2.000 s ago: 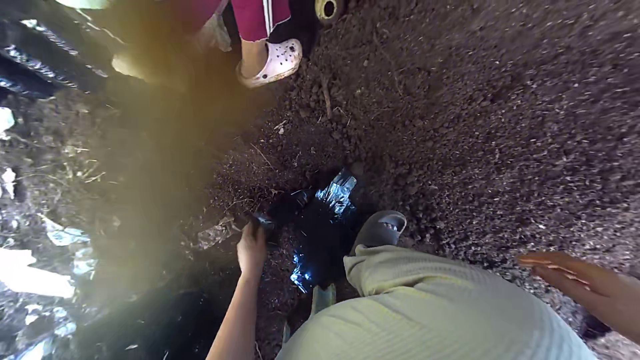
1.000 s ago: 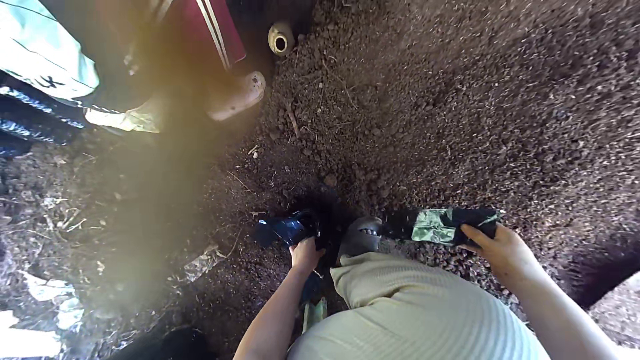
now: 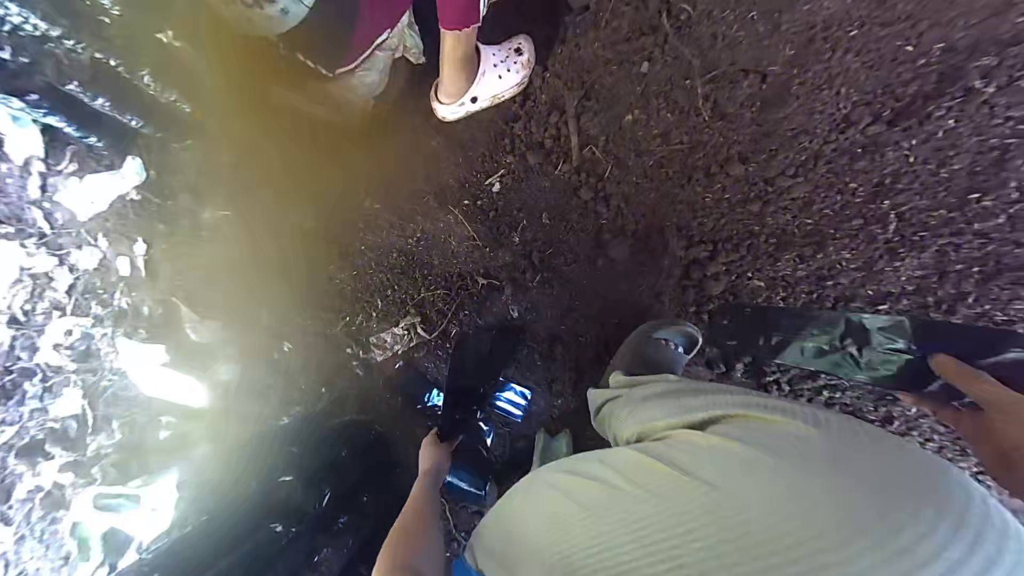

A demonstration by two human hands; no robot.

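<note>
My left hand (image 3: pixel 438 458) grips the lower end of a flat black plastic bag (image 3: pixel 474 372) that stretches away from me over the soil. Beneath and beside it lie other shiny black plastic bags (image 3: pixel 468 482) with bright reflections. At the right, my right hand (image 3: pixel 972 408) has its fingers on another flat black plastic bag (image 3: pixel 852 344), its glossy face catching pale green light. That bag reaches left toward my grey shoe (image 3: pixel 658 349). My right fingers are partly hidden against the dark plastic.
Dark loose soil (image 3: pixel 800 160) spreads across the right and middle. Another person's foot in a pale clog (image 3: pixel 488 78) stands at the top. Black filled bags (image 3: pixel 280 488) lie lower left, near bright scraps (image 3: pixel 156 372). A brownish smear blurs the left part of the view.
My right hand, bare and off the plastic two seconds ago, holds a flat black bag in both later frames. My left hand now has a flat black bag stretched out from it.
</note>
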